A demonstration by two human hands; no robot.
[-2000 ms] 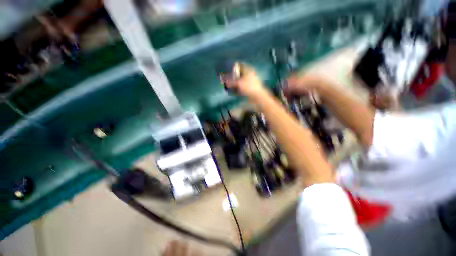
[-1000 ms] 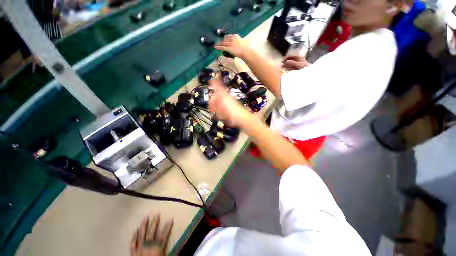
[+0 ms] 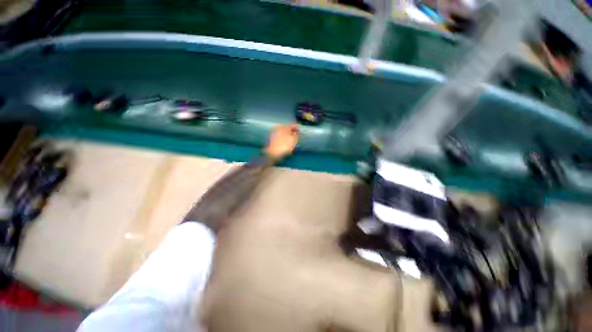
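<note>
The view is blurred. My left hand (image 3: 284, 140) is stretched out over the near edge of the green conveyor, with a dark forearm and white sleeve behind it. A black unit (image 3: 309, 114) with thin leads lies on the belt just beyond my fingers; whether they touch it is unclear. Finger shape is too blurred to read. My right hand is not visible. The white-grey screw feeder (image 3: 411, 200) stands on the cream bench (image 3: 285, 240), right of my arm. A dark tool shape (image 3: 356, 227) is beside the feeder.
More black units lie along the conveyor (image 3: 240, 78), left and right. A tangled heap of black units (image 3: 500, 259) is right of the feeder. Another dark group (image 3: 32, 188) is at the bench's far left. A grey post (image 3: 454, 84) rises behind the feeder. Something red (image 3: 39, 298) is lower left.
The view has swung left, so the feeder and heap now sit at the right. My left hand has gone from the bench to the conveyor edge. My right hand has left the picture.
</note>
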